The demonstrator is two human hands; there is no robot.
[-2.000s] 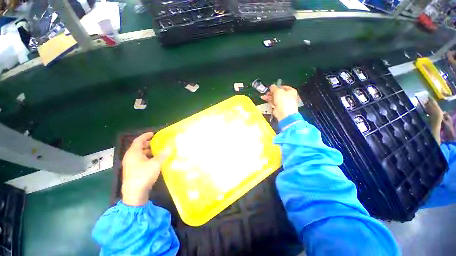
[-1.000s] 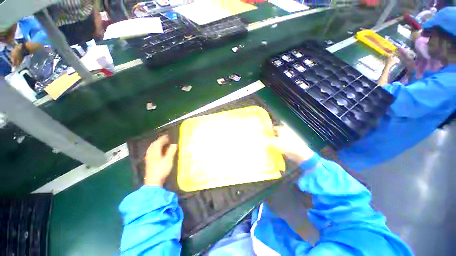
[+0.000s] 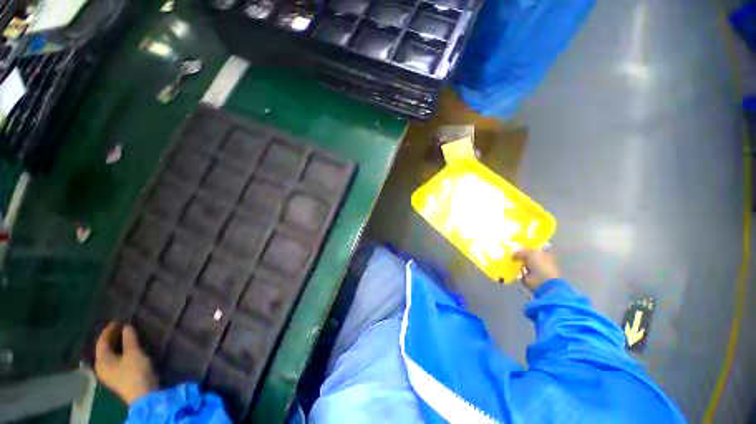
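My right hand [image 3: 539, 267] holds the yellow plastic tray [image 3: 483, 217] by its near right corner, off the bench and over the brown box at the right. The tray's surface is washed out by glare. A pale yellow piece shows at its far corner. The foam tray [image 3: 217, 240] lies on the green bench with its square pockets uncovered. A tiny white part [image 3: 218, 315] sits on it. My left hand [image 3: 124, 364] is at the foam tray's near left corner, fingers apart; whether it grips the edge I cannot tell.
Stacked black blister trays [image 3: 390, 50] stand at the top beside a blue sleeve or smock [image 3: 518, 50]. The brown box [image 3: 501, 149] is on the floor. The conveyor belt [image 3: 91, 178] at left carries small modules [image 3: 179, 80]. A floor arrow [image 3: 636, 325] is at right.
The view has turned to the right and down. The yellow tray has left the foam tray and moved right in my right hand. My left hand has let go of the yellow tray.
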